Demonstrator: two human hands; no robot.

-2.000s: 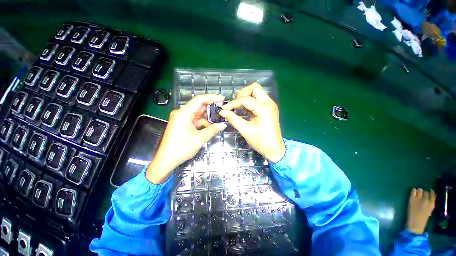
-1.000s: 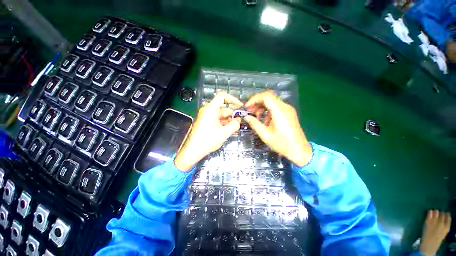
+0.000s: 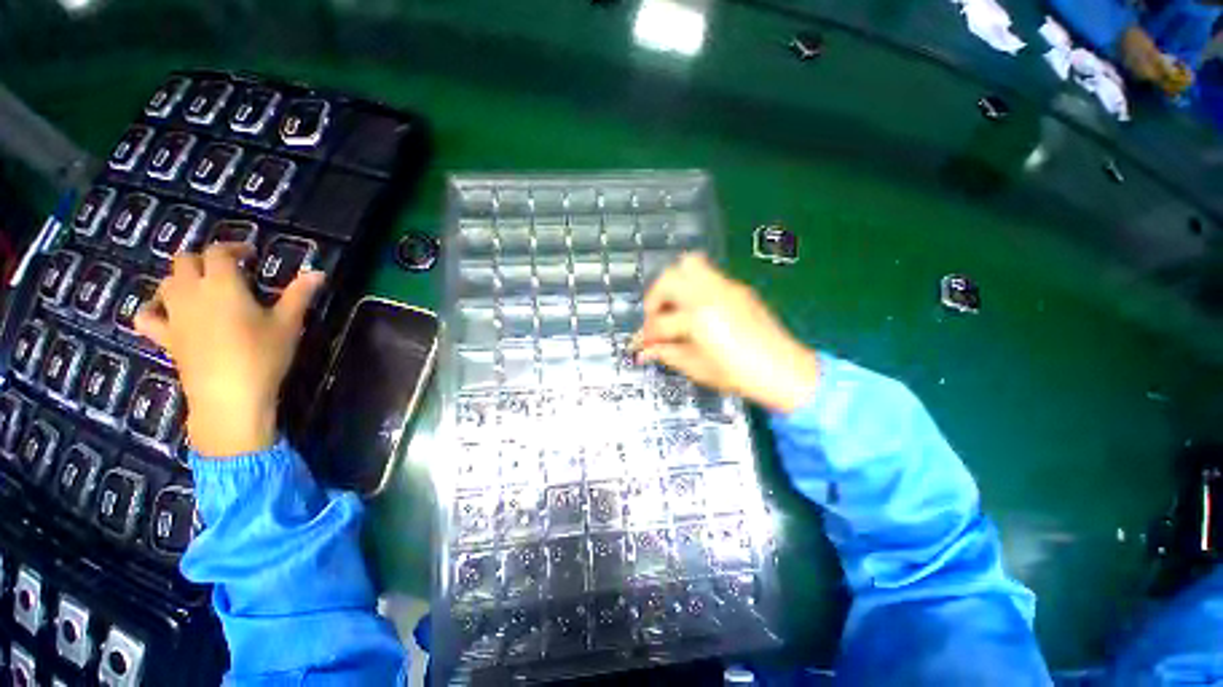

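Note:
My left hand is over the black tray of silver-rimmed housings, its fingers apart above one or two housings, which it partly hides. My right hand is over the clear blister tray, its fingertips close together at a pocket on the tray's right side. Whether a tiny part is between them cannot be seen. A squarish dark unit with a light rim lies on the green bench right of the clear tray's top. Glare hides many pockets.
A smartphone and a dark ring lie between the trays. Pale square parts sit in a second black tray at lower left. Another unit and smaller dark pieces lie to the right. A person's hand shows at upper right.
My hands have parted from the housing they held together. My left hand has moved left over the black tray. A unit now lies just right of the clear tray.

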